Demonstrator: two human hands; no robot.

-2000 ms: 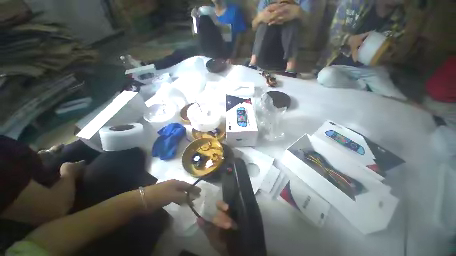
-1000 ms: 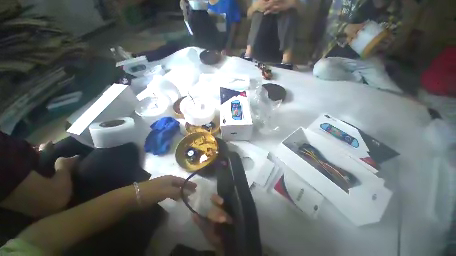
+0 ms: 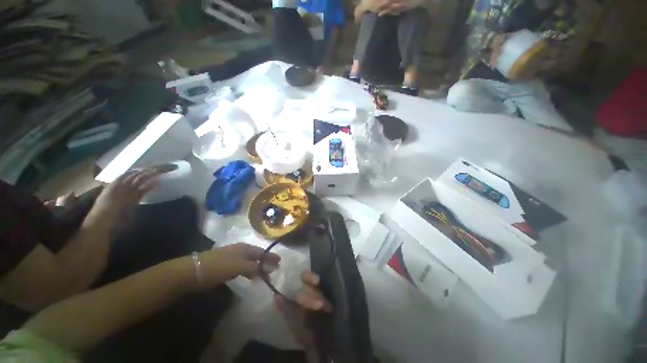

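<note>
A long black bar with rounded ends, perhaps a mirror dash cam (image 3: 342,291), stands tilted over the near edge of the table. My right hand (image 3: 306,308) holds it from the left side and below; the rest of that hand is hidden behind it. A thin black cable (image 3: 267,278) loops from the bar's upper part. My left hand (image 3: 245,261), with a bracelet at the wrist, pinches this cable left of the bar. A gold housing (image 3: 279,210) with small parts inside lies just beyond both hands.
A blue cloth (image 3: 230,187) lies left of the gold housing. A retail box (image 3: 335,169) stands behind it. An open box tray (image 3: 521,287) with a wiring harness (image 3: 457,234) lies right. A neighbour's hand (image 3: 135,186) rests at a round white housing (image 3: 170,186). Other people sit opposite.
The neighbour's hand at left has moved up onto the round white housing. My hands keep their holds on the bar and cable, with only slight shifts. The view has shifted a little.
</note>
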